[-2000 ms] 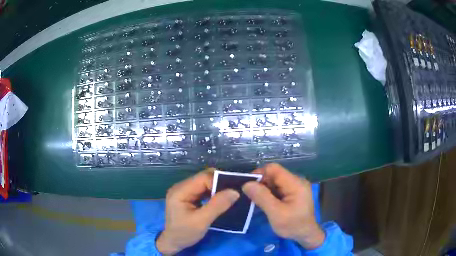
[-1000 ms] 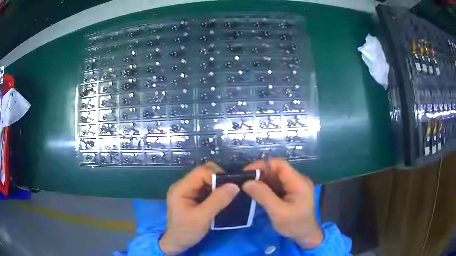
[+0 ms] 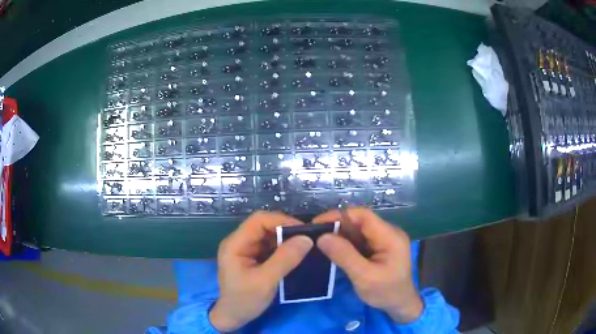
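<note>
A palm-sized liner card point(image 3: 306, 277) shows its black face with a white border, in front of the wearer's blue sleeves and clothing. My left hand point(image 3: 258, 267) pinches its upper left part, thumb on the black face. My right hand point(image 3: 366, 264) pinches its upper right part the same way. The card's top edge looks bent back between the fingers. A thin dark stick, likely tweezers point(image 3: 346, 220), shows at my right fingers; its ends are hidden. The fingertips behind the card are hidden.
A large clear blister tray point(image 3: 255, 124) with small dark parts lies on the green mat point(image 3: 451, 150). A crumpled tissue point(image 3: 489, 77) lies beside the black tray stack point(image 3: 529, 130) with gold-and-white parts at right. A red bin point(image 3: 6, 215) with white paper point(image 3: 18, 140) stands at the left edge.
The card's top part has been bent back since the earliest frame, where it was flat and slightly tilted. Both hands still hold it in nearly the same place.
</note>
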